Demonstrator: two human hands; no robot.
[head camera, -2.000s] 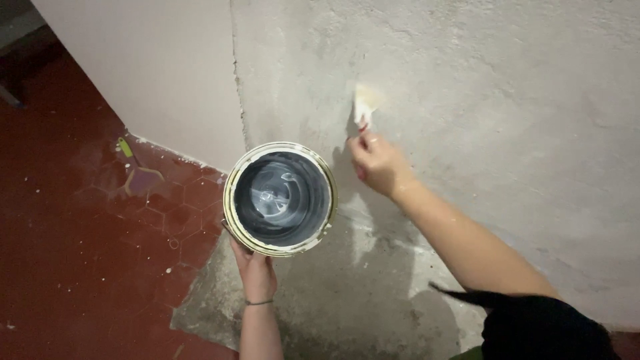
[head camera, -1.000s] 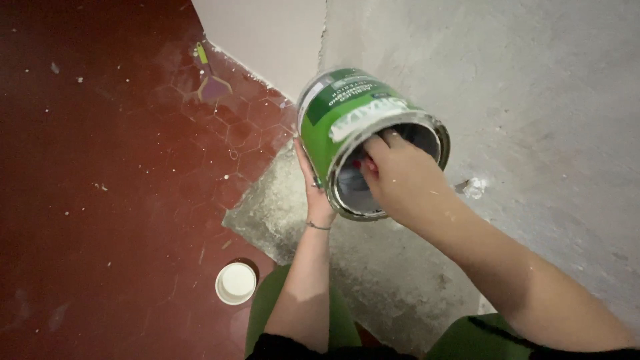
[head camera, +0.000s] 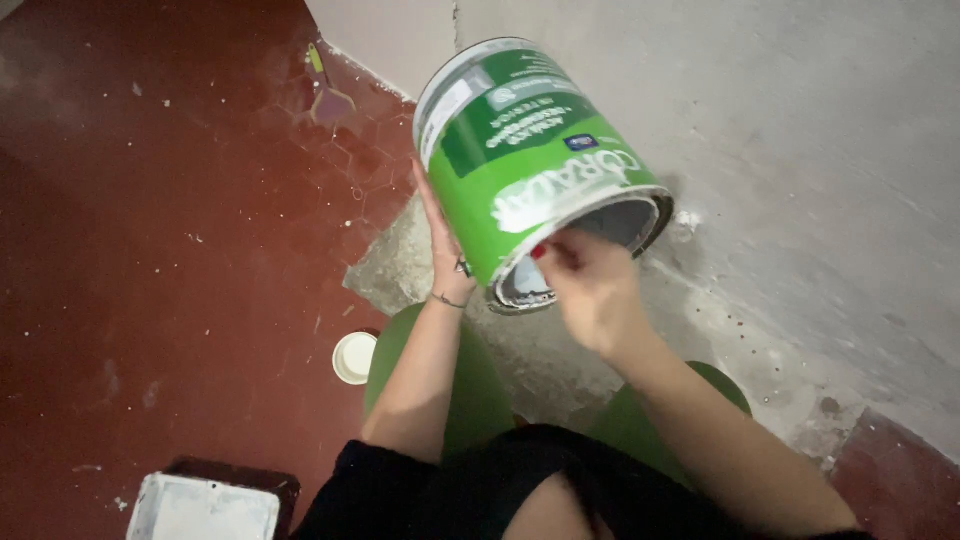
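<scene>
A green metal paint can (head camera: 525, 142) is tipped with its open mouth towards me and to the lower right. My left hand (head camera: 444, 251) supports it from the left, palm against its side. At the mouth is my right hand (head camera: 589, 281), its fingers partly inside the rim and blurred; a red nail shows. The hand hides whatever it may hold, and no brush can be made out. White paint coats part of the can's inside and smears its label.
A scraper with a yellow-green handle (head camera: 330, 101) lies on the red tile floor. A white round tub (head camera: 354, 358) stands left of my knee, a paint tray (head camera: 206, 510) at the lower left. A grey plastered wall (head camera: 810, 112) rises at right.
Two seconds ago my right hand held a brush at the wall; it has since moved to the can's mouth. The can has tipped over from facing up at me. The view has shifted, showing the tray.
</scene>
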